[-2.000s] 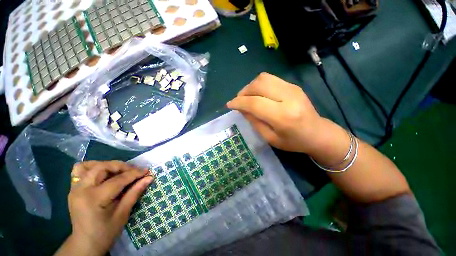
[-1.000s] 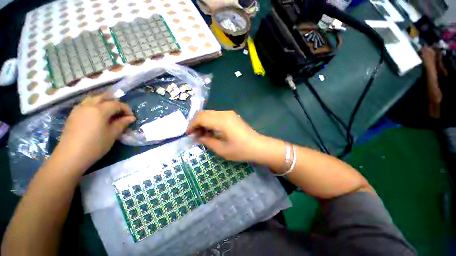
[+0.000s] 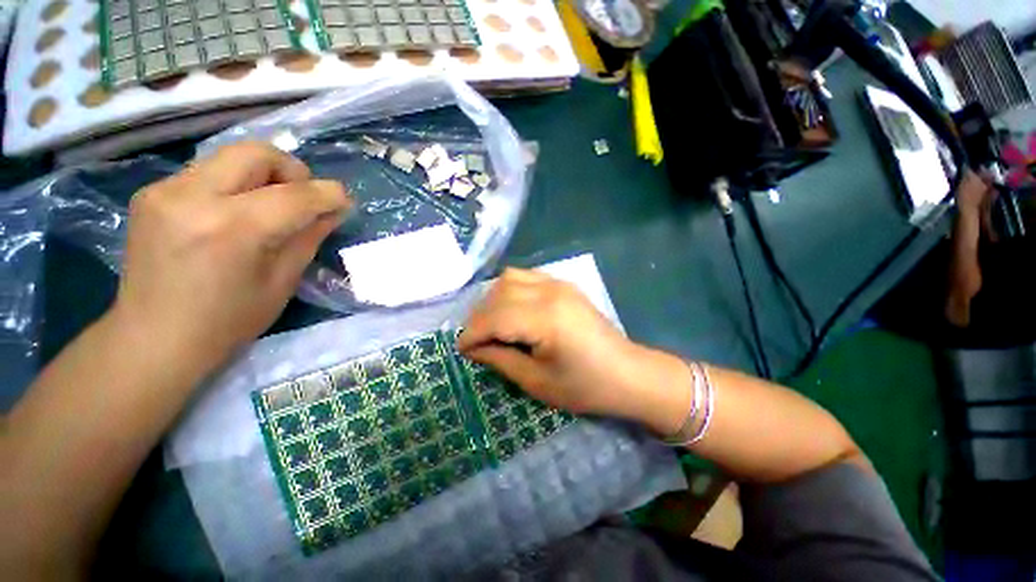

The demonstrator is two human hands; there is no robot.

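Observation:
The green PCB panel (image 3: pixel 381 438) lies on whitish bubble wrap (image 3: pixel 545 500). Several silver shields (image 3: pixel 280 396) sit at the left of its top row; most units show dark chips. My right hand (image 3: pixel 557 341) is over the right half, thumb and finger pinched near the top of the middle seam; any shield between them is hidden. My left hand (image 3: pixel 233 233) is over the left side of the clear plastic bag ring (image 3: pixel 506 216), fingertips together above its inside; whether they hold a shield is unclear. Loose shields (image 3: pixel 443 168) and a white label (image 3: pixel 406 265) lie in the bag.
A white foam tray (image 3: pixel 68 119) with silver-covered panels (image 3: pixel 199 40) is behind the bag. A tape roll (image 3: pixel 619 21), yellow stick (image 3: pixel 645 114) and black box with cables (image 3: pixel 710 102) stand at the back right. Another person's arm (image 3: pixel 968 244) shows at far right.
My left hand has moved slightly right and up over the bag. My right hand's fingertips have moved from the bag's edge onto the panel by the seam. The camera view has shifted.

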